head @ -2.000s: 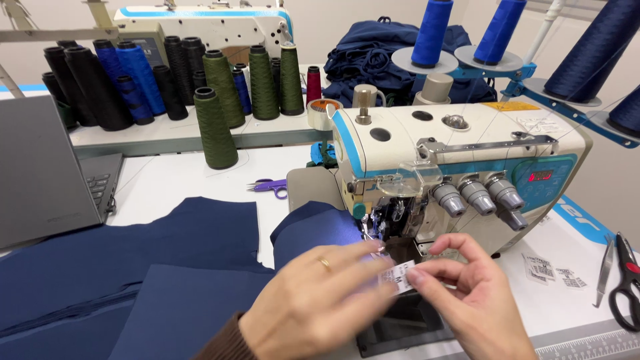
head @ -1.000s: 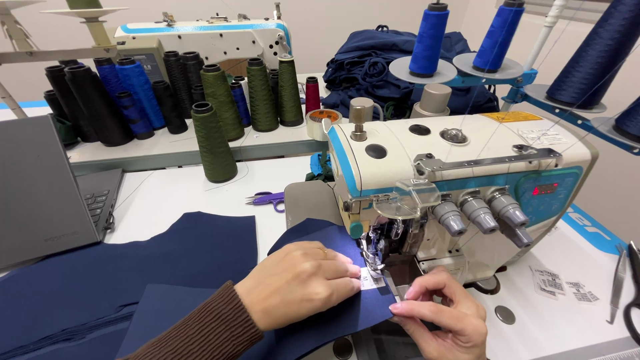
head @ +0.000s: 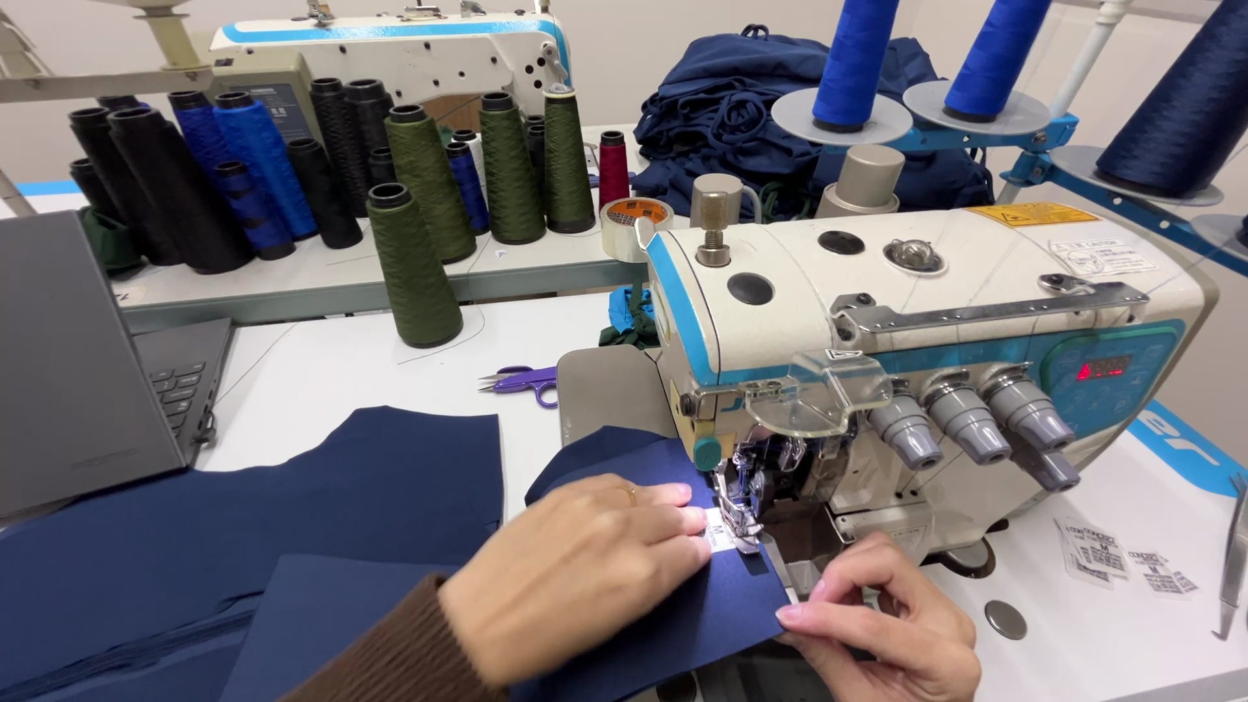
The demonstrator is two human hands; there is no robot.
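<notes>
My left hand (head: pixel 595 575) lies flat on a navy fabric piece (head: pixel 673 614), its fingertips at the edge of a small white garment label (head: pixel 720 530). That label lies on the fabric, its right end at the metal presser foot (head: pixel 746 531) of an overlock sewing machine (head: pixel 907 292). Thumb and index finger of my right hand (head: pixel 882 619) pinch the fabric's right edge, just in front of the machine's needle area. The machine's lamp lights the label and the cloth around it.
Navy cut panels (head: pixel 370 507) lie at left beside a laptop (head: pixel 88 361). Purple thread snips (head: pixel 526 382) and a green thread cone (head: pixel 411 268) stand or lie behind. Loose labels (head: pixel 1092 551) and metal tweezers (head: pixel 1234 565) are at right. Blue thread cones (head: pixel 856 63) rise above the machine.
The label, between my hands two seconds ago, now lies on the fabric at the presser foot. My left hand has settled flat on the cloth; my right hand has moved to the cloth's right edge.
</notes>
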